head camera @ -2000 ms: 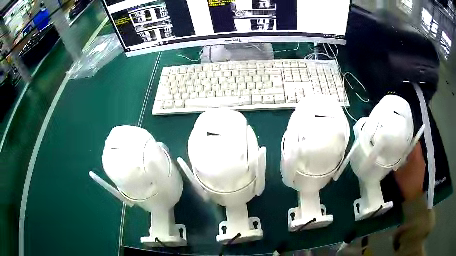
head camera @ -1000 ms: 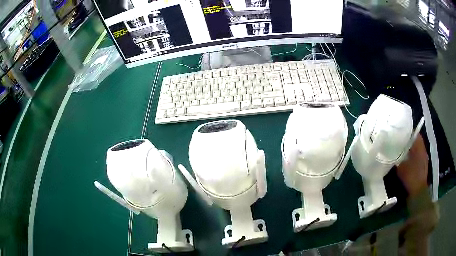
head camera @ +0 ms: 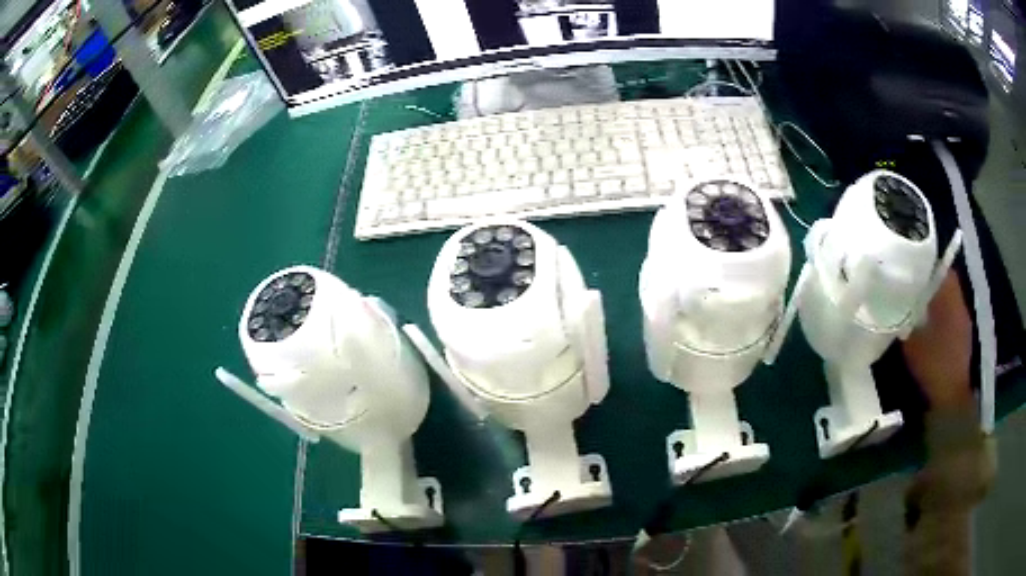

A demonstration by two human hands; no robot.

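Several white PTZ security cameras stand in a row on the green bench, black LED-ringed faces tilted up: one at left (head camera: 360, 383), one left of centre (head camera: 518, 349), one right of centre (head camera: 720, 321), one at far right (head camera: 866, 281). Each has a slotted bracket foot near the bench edge, with a short black lead. My right hand (head camera: 939, 338) is behind and right of the far-right camera, palm down and blurred; its fingers and anything under them are hidden. My left hand is out of the picture.
A long white keyboard (head camera: 574, 163) lies behind the cameras, below a monitor (head camera: 450, 34) showing live pictures. A bulky black box (head camera: 878, 90) stands at back right, a whitish strip (head camera: 977, 281) hanging from it. Clear plastic film (head camera: 225, 124) lies at back left.
The camera heads have rotated upward, so their black LED faces, first hidden, now show fully. The view has shifted slightly. My right hand stays beside the far-right camera.
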